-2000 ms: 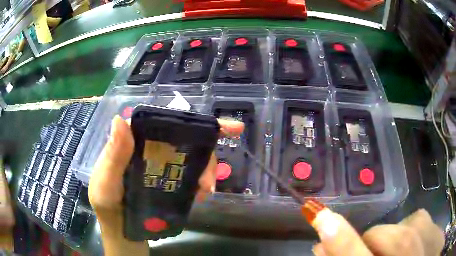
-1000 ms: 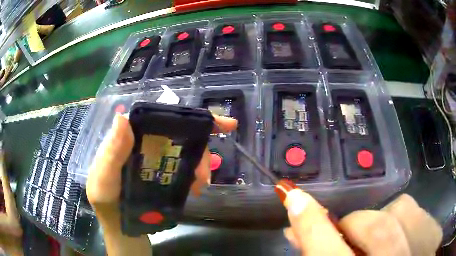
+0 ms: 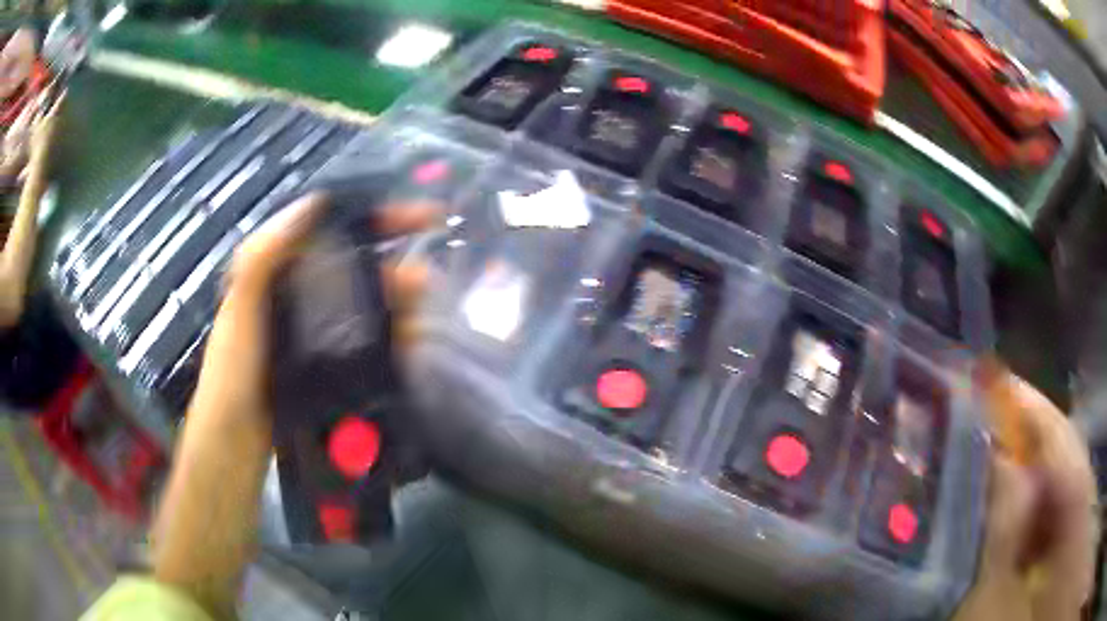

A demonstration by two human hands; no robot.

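Observation:
The frame is blurred. My left hand (image 3: 261, 273) is shut on a black handset (image 3: 322, 303), held upright over the left front edge of the clear blister tray (image 3: 534, 406). Two red dots show at its lower end; I cannot tell if a second handset is behind it. The tray holds a back row of black handsets (image 3: 708, 164) and several more in front (image 3: 643, 315). A white paper scrap (image 3: 546, 203) lies at its front left. My right hand (image 3: 1032, 485) is at the tray's right edge; an orange patch shows at its fingers, and its grip is unclear.
Rows of dark slabs with pale stripes (image 3: 194, 231) lie left of the tray. Red trays (image 3: 777, 43) stand beyond it, with more red trays (image 3: 971, 79) at the upper right. A green belt (image 3: 291, 67) runs behind. A red stool-like object (image 3: 103, 437) is at the lower left.
The view has turned, so the tray now slants down to the right. The left hand's handset is further left and lower. My right hand has moved to the tray's right edge; the screwdriver shaft no longer shows.

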